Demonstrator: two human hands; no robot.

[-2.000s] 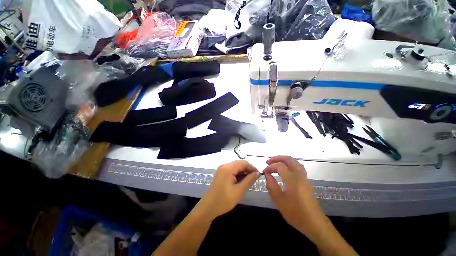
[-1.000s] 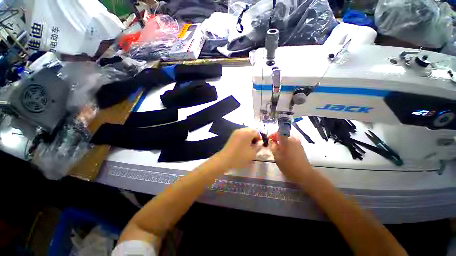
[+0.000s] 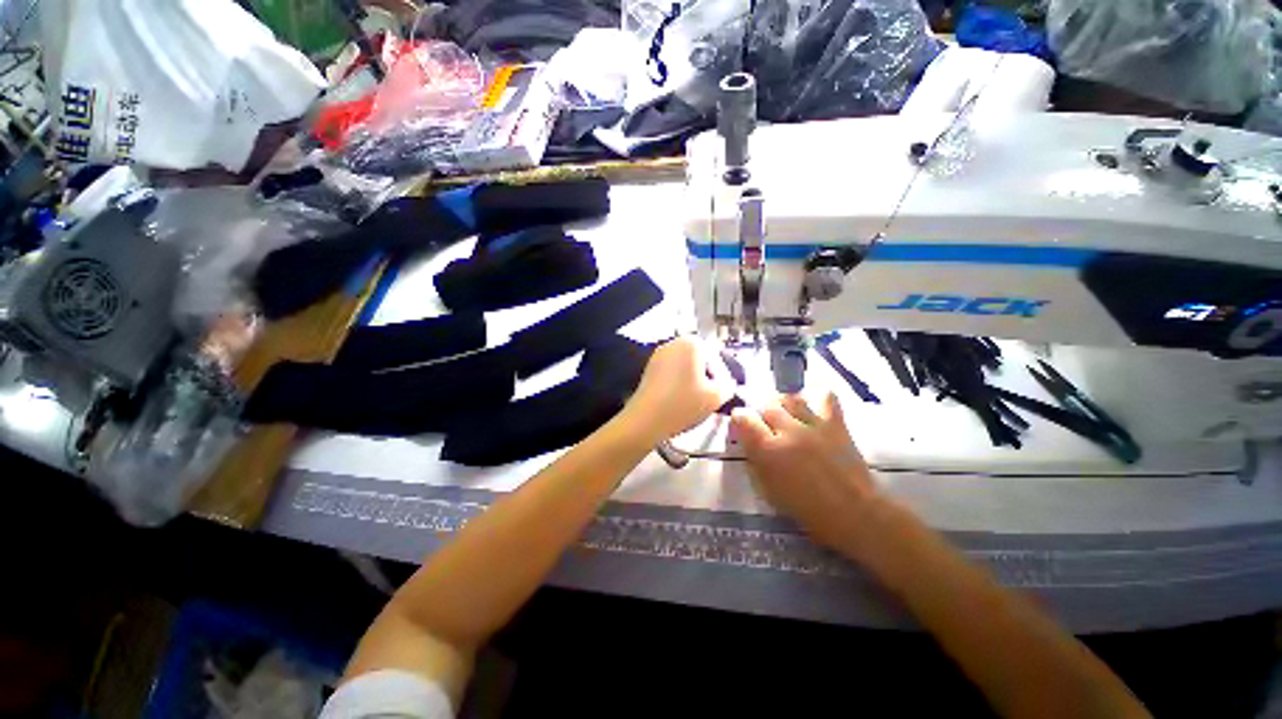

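Note:
My left hand (image 3: 681,391) is at the left of the needle area, its fingers closed on a small dark workpiece (image 3: 733,403). My right hand (image 3: 799,447) lies just right and in front, its fingertips at the same piece; its grip is partly hidden. The piece is small and mostly covered by the fingers. The white sewing machine head (image 3: 900,267), with a blue stripe, stands above, its needle parts (image 3: 752,302) brightly lit. Several black fabric strips (image 3: 422,386) lie flat left of my left hand.
Narrow dark pieces (image 3: 956,372) and dark greenish snips (image 3: 1090,419) lie under the machine arm. Rolled dark bundles (image 3: 518,267) lie back left. A grey vented unit (image 3: 92,292) and plastic bags stand left and behind. The ruler-marked table edge (image 3: 422,509) runs in front.
Both hands have moved from the table's front edge up to the needle area with the small piece. Since the last earlier frame, my right hand has shifted slightly toward the front, its fingers more spread.

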